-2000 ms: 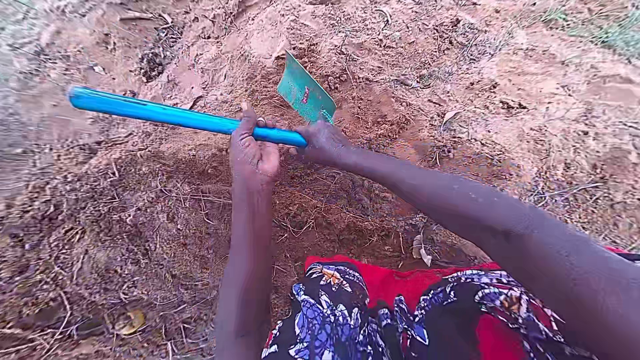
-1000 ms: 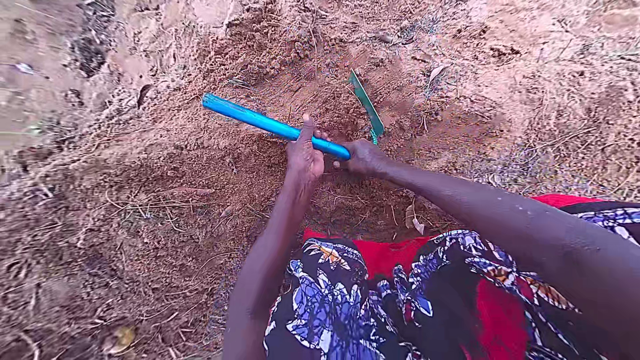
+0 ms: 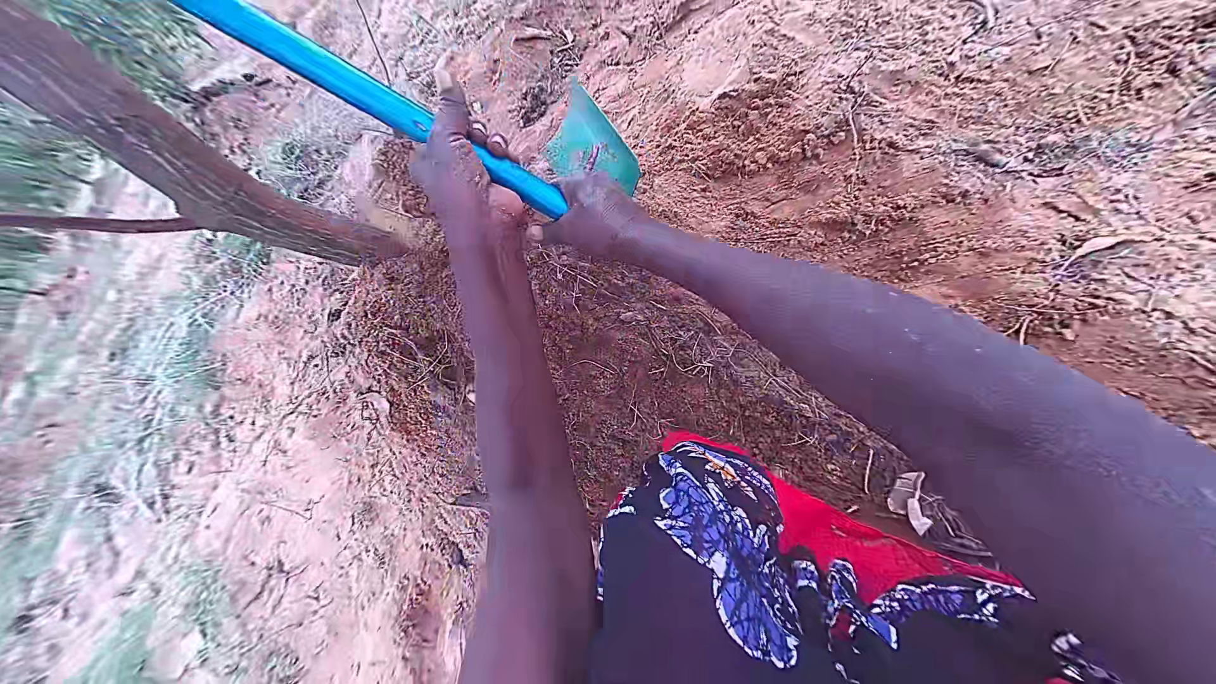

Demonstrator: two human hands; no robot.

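Both of my hands grip the blue handle [image 3: 313, 65] of a hoe, which slants from the top left down to the middle. My left hand [image 3: 463, 157] wraps around it, thumb pointing up along the far side. Closer to the lower end of the handle, my right hand [image 3: 591, 217] is closed on it. The green metal hoe blade [image 3: 598, 142] shows just beyond my right hand, raised at an angle; whether it touches the soil behind it is unclear. My right hand hides the joint of blade and handle.
A tree trunk [image 3: 218, 180] with a thin side branch rises at the left, close to my left hand. Loose reddish soil [image 3: 817, 190] with roots and twigs lies around. Blurred grass [image 3: 123, 399] is at the left. Patterned cloth [image 3: 731, 560] covers my lap, beside a dry leaf [image 3: 909, 499].
The view has swung left, bringing the tree trunk into sight. Both hands have stayed on the hoe handle. The blade, seen nearly edge-on a second ago, now shows its broad face.
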